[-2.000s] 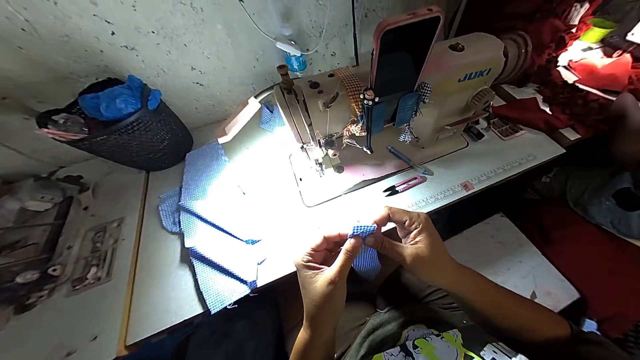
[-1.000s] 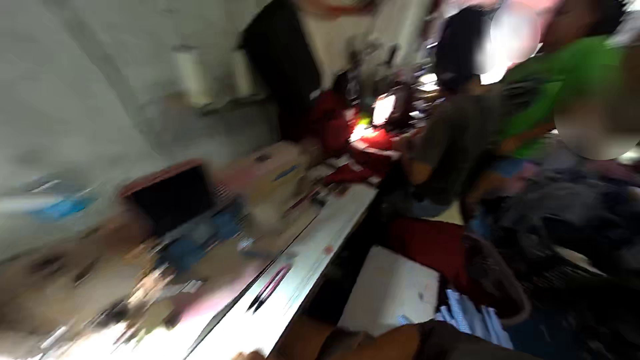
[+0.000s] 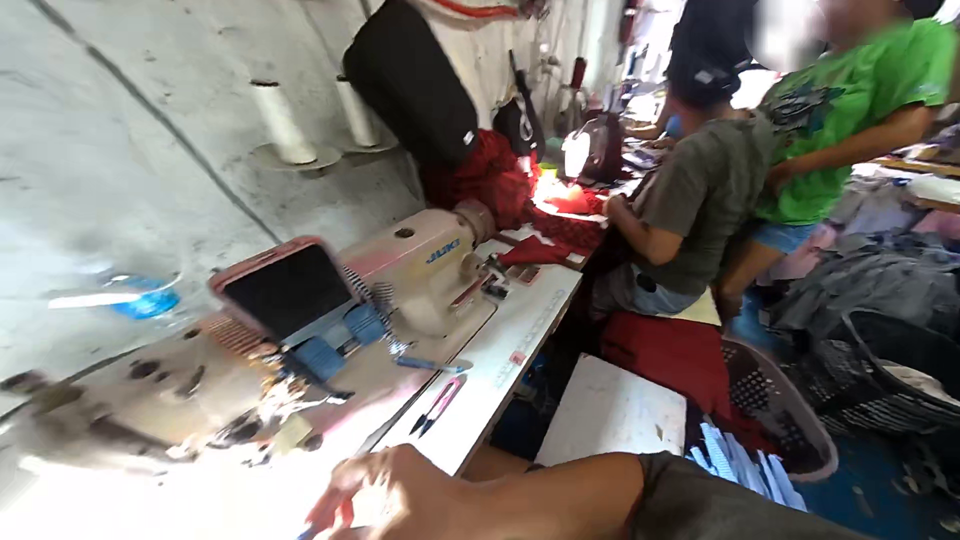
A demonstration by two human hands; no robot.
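Observation:
My right hand (image 3: 375, 491) is at the bottom, beside the brightly lit sewing machine bed, its fingers curled. A sliver of something blue shows at its fingertips, cut off by the lower edge; what it is cannot be told. My left hand is out of view. Up and to the right of my right hand, pink-handled thread snips (image 3: 437, 406) and a blue pen (image 3: 429, 364) lie near the table's edge. The Juki sewing machine (image 3: 420, 262) stands behind them, with a phone in a pink case (image 3: 289, 289) propped against it.
A white board (image 3: 611, 409) and a plastic basket (image 3: 780, 405) with red cloth (image 3: 667, 352) are right of the table. Light blue cloth strips (image 3: 739, 461) lie near my sleeve. A seated person (image 3: 694, 195) works at another machine; a person in green (image 3: 862, 112) stands behind. Thread cones (image 3: 283, 124) stand by the wall.
The view has swung far to the right. Two seconds ago both hands held a small blue checked cloth piece over the table edge; now only my right hand shows.

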